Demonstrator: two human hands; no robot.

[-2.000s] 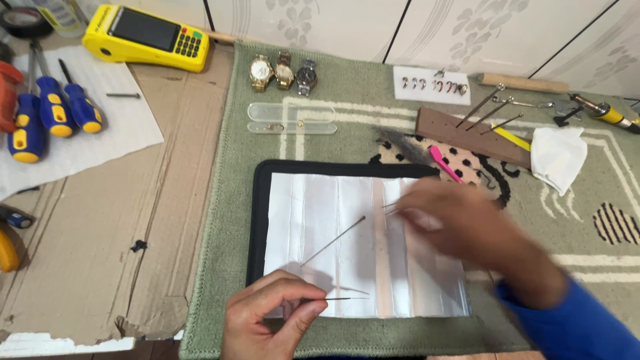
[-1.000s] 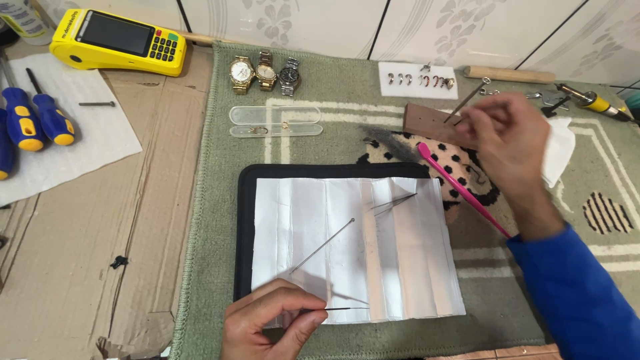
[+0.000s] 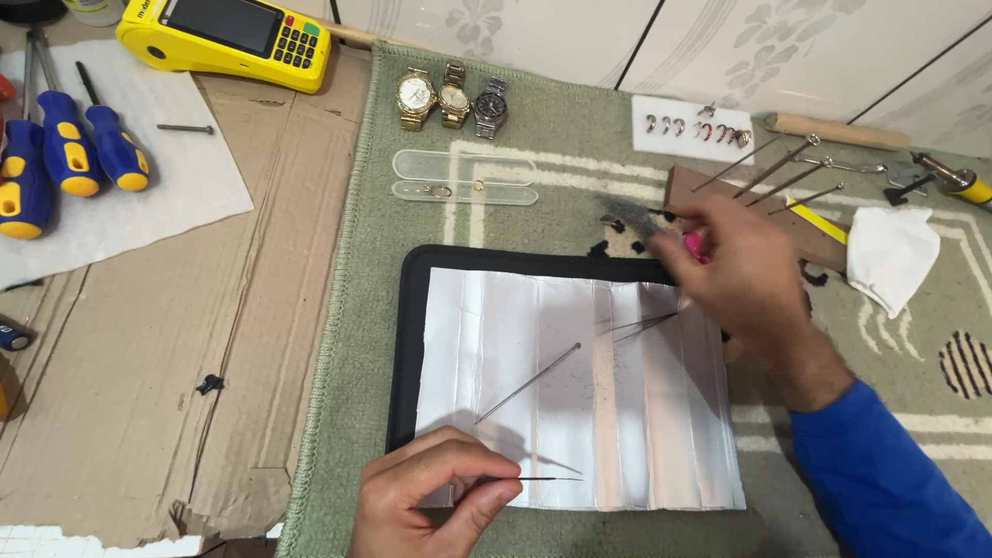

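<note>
My left hand [image 3: 446, 492] pinches a thin dark needle-like wire [image 3: 542, 478] over the lower edge of a folded white sheet [image 3: 511, 333]. That sheet lies on a black pad [image 3: 411, 310]. A metal rod with a small looped end [image 3: 535, 377] rests slantwise on it, and dark tweezers [image 3: 651, 323] lie near its upper right. My right hand [image 3: 736, 271], slightly blurred, closes on a pink-handled brush [image 3: 697, 246] with grey bristles [image 3: 632, 217], above the pad's upper right corner. Behind it, several metal rods stand in a brown block [image 3: 821, 229].
Three wristwatches [image 3: 453, 101], a clear plastic case [image 3: 465, 192] and a white card with rings [image 3: 666, 128] lie on the green rug [image 3: 566, 116]. A yellow card terminal [image 3: 232, 39] and blue-yellow screwdrivers [image 3: 70, 147] are at left. A white cloth [image 3: 891, 252] and soldering iron [image 3: 957, 178] lie right.
My right hand held a metal rod by the brown block one second ago; it has let go and moved down-left onto the pink brush. The left hand still pinches the wire.
</note>
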